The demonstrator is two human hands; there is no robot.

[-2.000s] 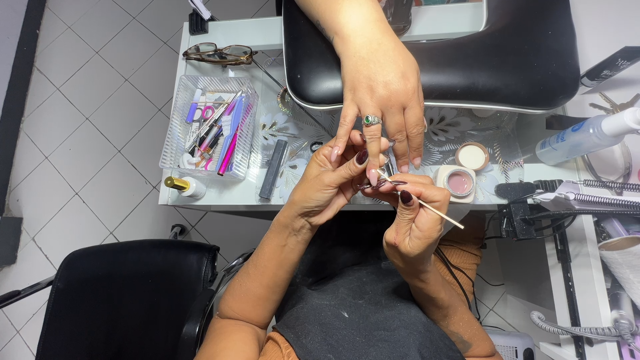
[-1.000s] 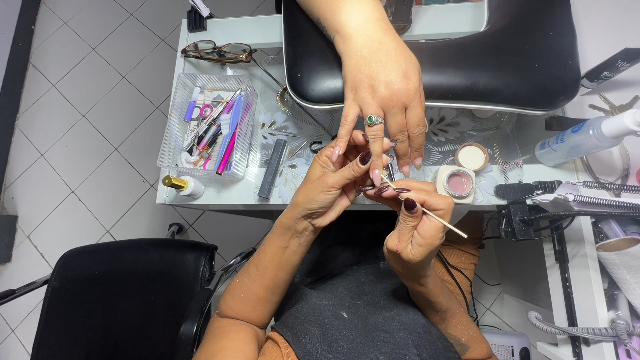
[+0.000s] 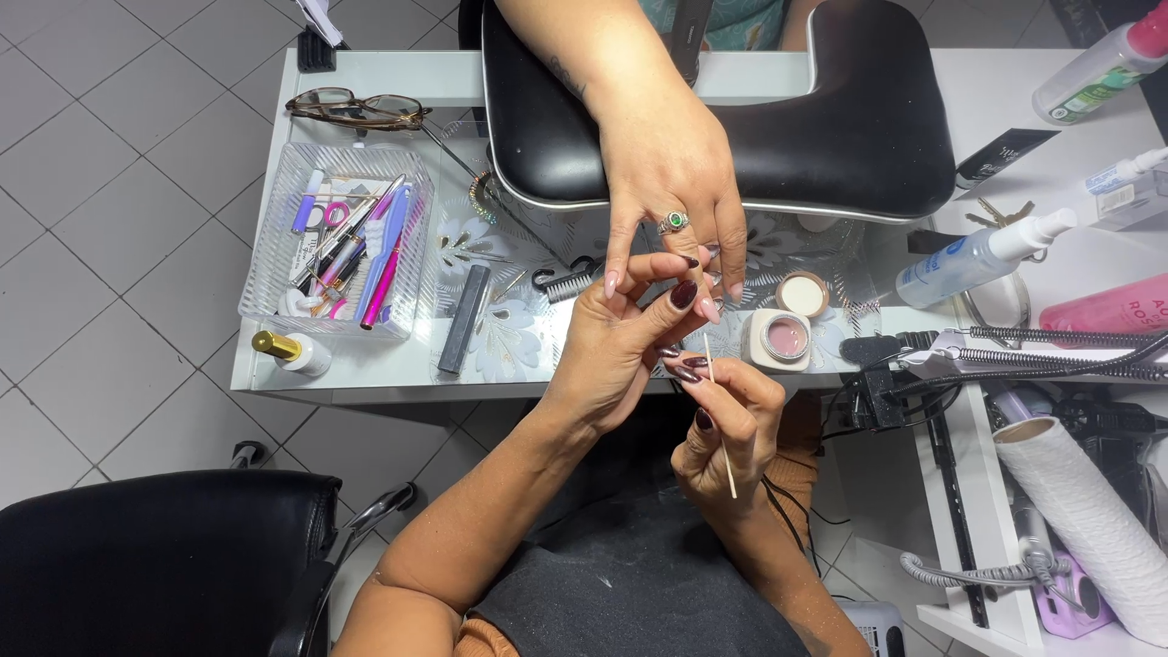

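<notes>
My left hand (image 3: 613,342) grips a finger of another person's hand (image 3: 675,173), which wears a ring with a green stone (image 3: 674,221). My right hand (image 3: 733,415) holds a thin wooden stick (image 3: 722,429) between thumb and fingers, its upper tip just below the gripped finger's pink nail. Right of my fingers stands an open jar of pink gel (image 3: 785,338), touching or close to its round lid (image 3: 803,295). The other person's wrist lies over a black padded armrest (image 3: 821,137).
At left are a clear plastic basket (image 3: 260,246) of nail tools, eyeglasses (image 3: 360,109), a gold-capped bottle (image 3: 292,352) and a dark nail file (image 3: 464,319). Pump bottles (image 3: 981,260), black coiled cords (image 3: 1058,342) and a white roll (image 3: 1086,520) are at right. A black chair (image 3: 164,557) stands lower left.
The wooden stick has swung from a slant across the nail area to a steeper angle, and its tip is now apart from the finger. My left hand still holds the finger.
</notes>
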